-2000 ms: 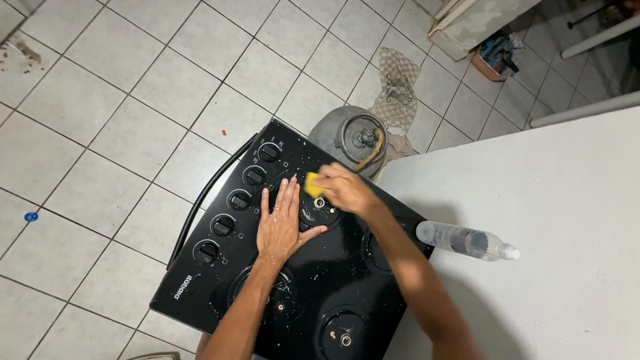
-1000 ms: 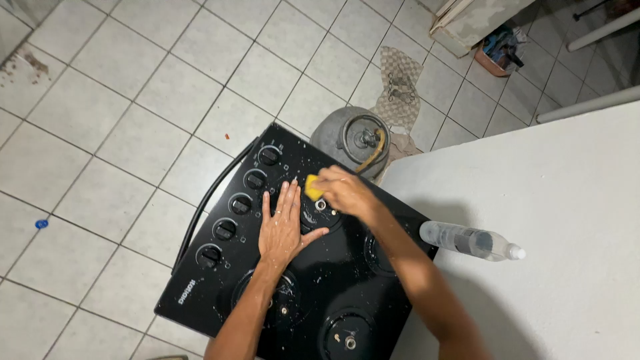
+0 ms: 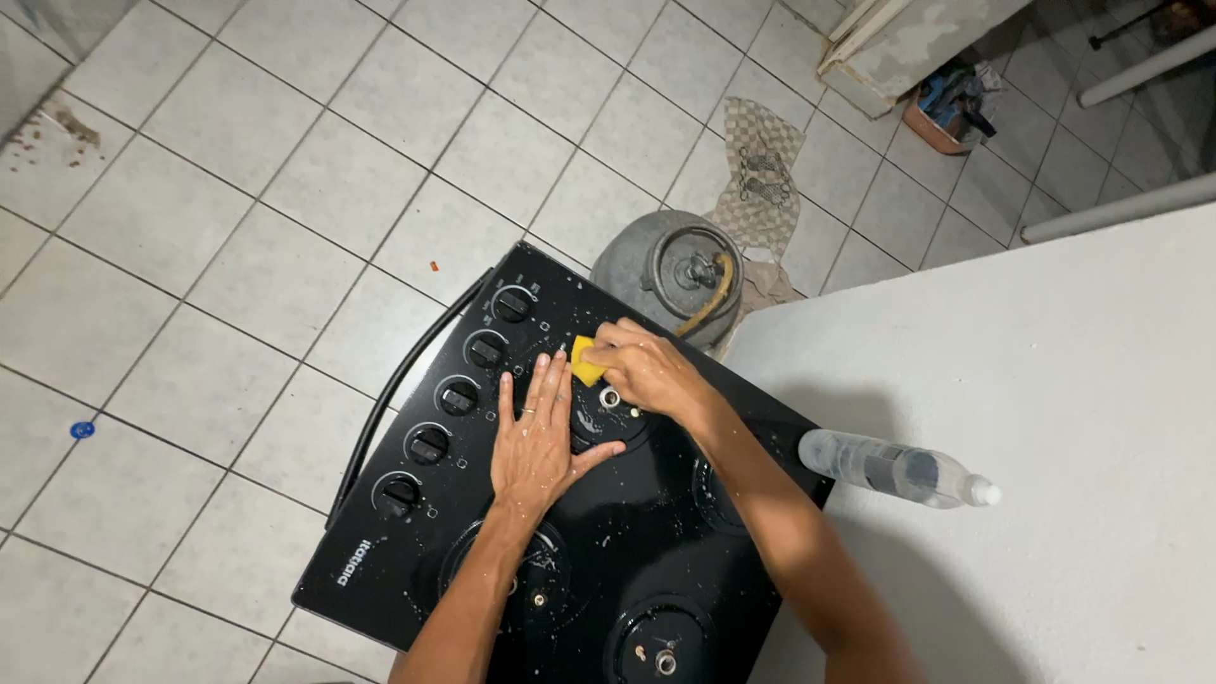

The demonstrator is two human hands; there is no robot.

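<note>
A black Itatiaia gas stove (image 3: pixel 655 551), its top spotted with suds and drops, lies below me with several control knobs (image 3: pixel 459 396) along its left edge. My left hand (image 3: pixel 537 442) rests flat on the stove top beside the knobs, fingers spread, a ring on one finger. In my right hand (image 3: pixel 646 366) is a yellow sponge (image 3: pixel 587 361), pressed to the surface at the rim of an uncovered burner (image 3: pixel 610 397). Another uncovered burner (image 3: pixel 665 661) shows at the bottom.
A grey gas cylinder (image 3: pixel 627 261) with a yellowish hose stands behind the stove. A plastic bottle (image 3: pixel 888 467) is at the stove's right corner against a white wall (image 3: pixel 1064 380). A checkered cloth (image 3: pixel 760 180), an orange container (image 3: pixel 936 123) and a blue cap (image 3: pixel 83 430) are on the tiled floor.
</note>
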